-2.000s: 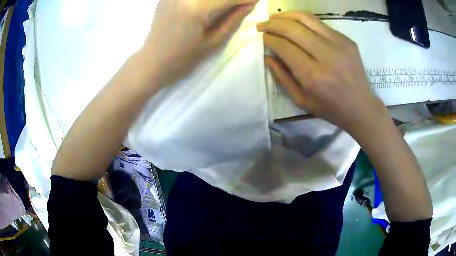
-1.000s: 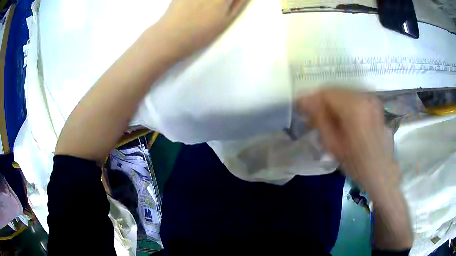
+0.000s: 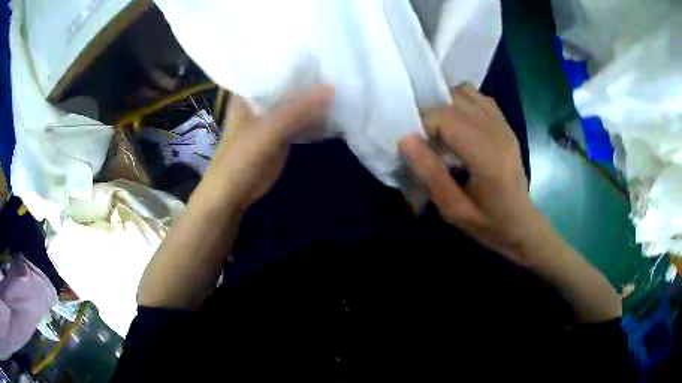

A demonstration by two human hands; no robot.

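Note:
A white garment panel (image 3: 299, 52) hangs from the top of the picture over my dark-clothed lap, its lower edge loose. My right hand (image 3: 464, 153) pinches a folded edge of the cloth between thumb and fingers. My left hand (image 3: 262, 138) is at the cloth's lower left edge and is blurred. Whether its fingers grip the cloth or only touch it cannot be told. The upper part of the cloth is cut off by the picture's edge.
A white and cream heap (image 3: 105, 247) lies at the left, with pink cloth (image 3: 24, 303) below it. A large white heap (image 3: 636, 112) is at the right. A table corner (image 3: 75, 34) shows at the upper left. The green floor (image 3: 572, 202) shows at the right.
The view has tilted down to the lap, and the machine table's ruler and phone are out of sight. The cloth is now over the lap. My right hand has taken hold of its edge.

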